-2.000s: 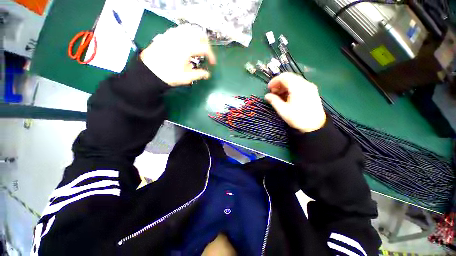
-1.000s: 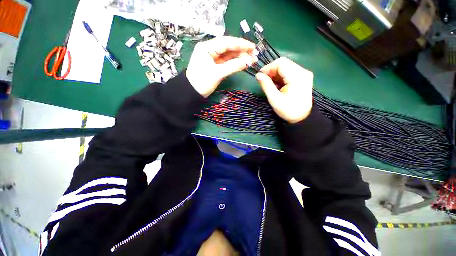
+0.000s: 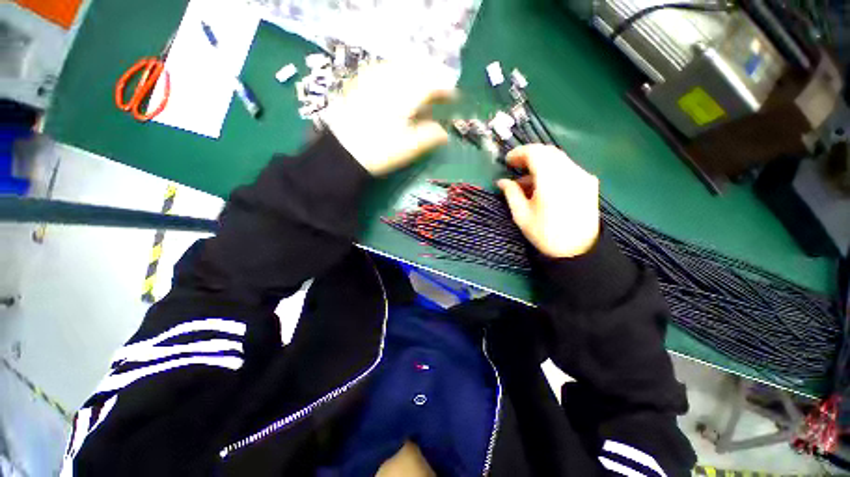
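My left hand (image 3: 390,121) is blurred, beside the loose pile of silver-and-white connector shells (image 3: 322,84). Its thumb and fingers are apart, with nothing visible between them. My right hand (image 3: 556,203) is over the black cables, its fingers curled near the lower side of the fitted cables with silver-and-white ends (image 3: 503,124). Whether it grips a cable is hidden. Unfitted cable ends with red tips (image 3: 438,216) fan out at the bench edge below and between the hands. The long black cable bundle (image 3: 727,284) runs to the right.
A clear plastic bag (image 3: 410,28) lies behind the pile. Orange-red scissors (image 3: 143,88) and a pen (image 3: 247,96) lie on or by white paper (image 3: 210,79) at left. A grey machine (image 3: 722,79) stands upper right. Red-tipped cable ends (image 3: 820,427) hang at the lower right.
One second ago both hands were together at a cable among the fitted ends. Now they are apart; my left hand is farther left and my right is lower. The view has also shifted.
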